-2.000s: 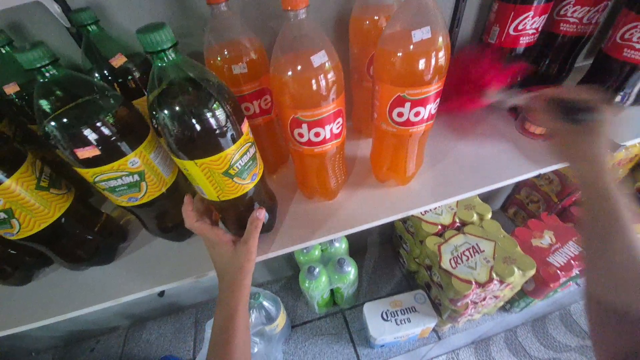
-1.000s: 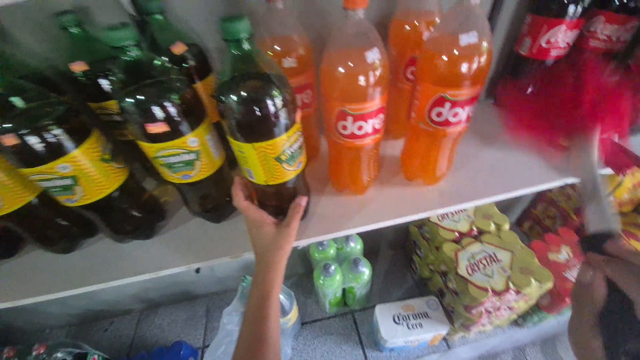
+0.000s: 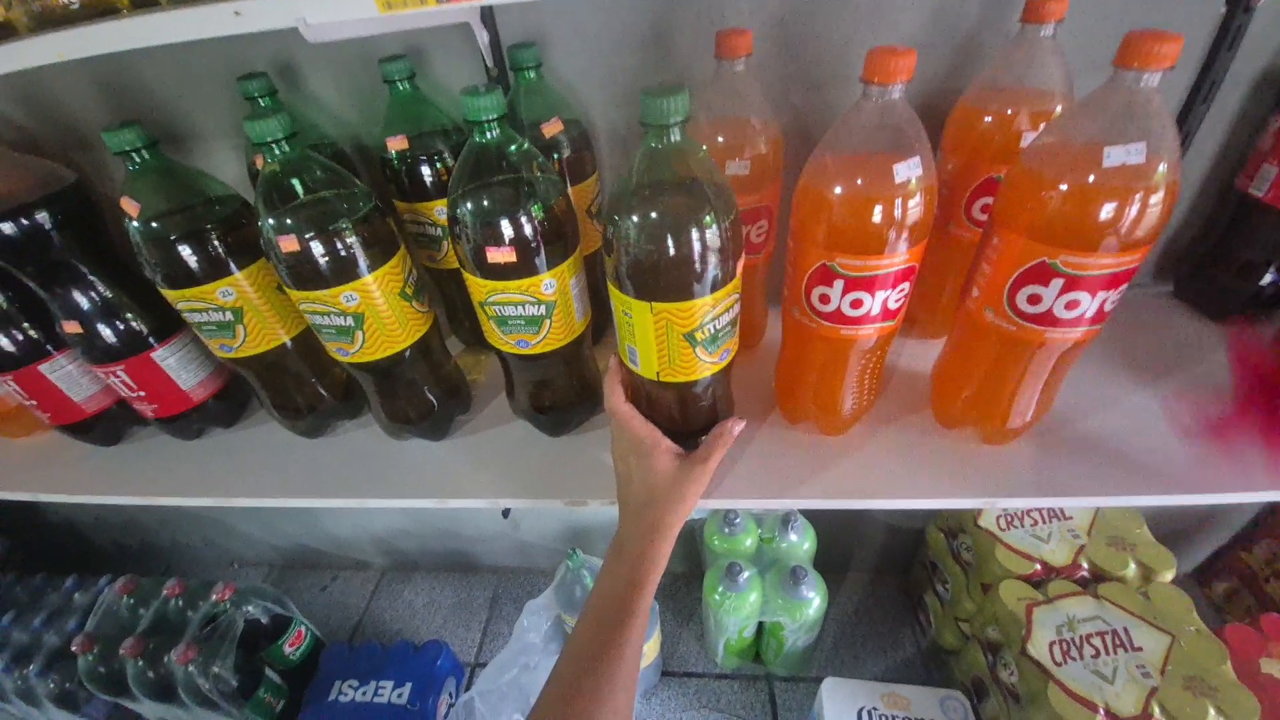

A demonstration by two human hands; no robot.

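My left hand point(image 3: 665, 450) grips the lower part of a green-capped Itubaína soda bottle point(image 3: 672, 260), thumb on its right side, fingers partly hidden behind it. The bottle stands at the shelf's front, its yellow label turned partly to the right. More Itubaína bottles point(image 3: 520, 270) stand to its left, and orange Dore soda bottles point(image 3: 855, 250) to its right. At the far right edge shows a blurred red duster point(image 3: 1245, 390); my right hand is out of view.
The white shelf point(image 3: 400, 480) runs across the view. Cola bottles point(image 3: 150, 350) stand at its left end. Below are packs of Crystal cans point(image 3: 1100, 645), green bottles point(image 3: 765, 590), a blue Pepsi pack point(image 3: 380, 680) and wrapped bottles point(image 3: 180, 640). An upper shelf point(image 3: 200, 25) hangs above.
The right hand, seen before with the red duster, has left the view, and only a blur of the duster remains. My left hand stays on the bottle. The view has shifted left.
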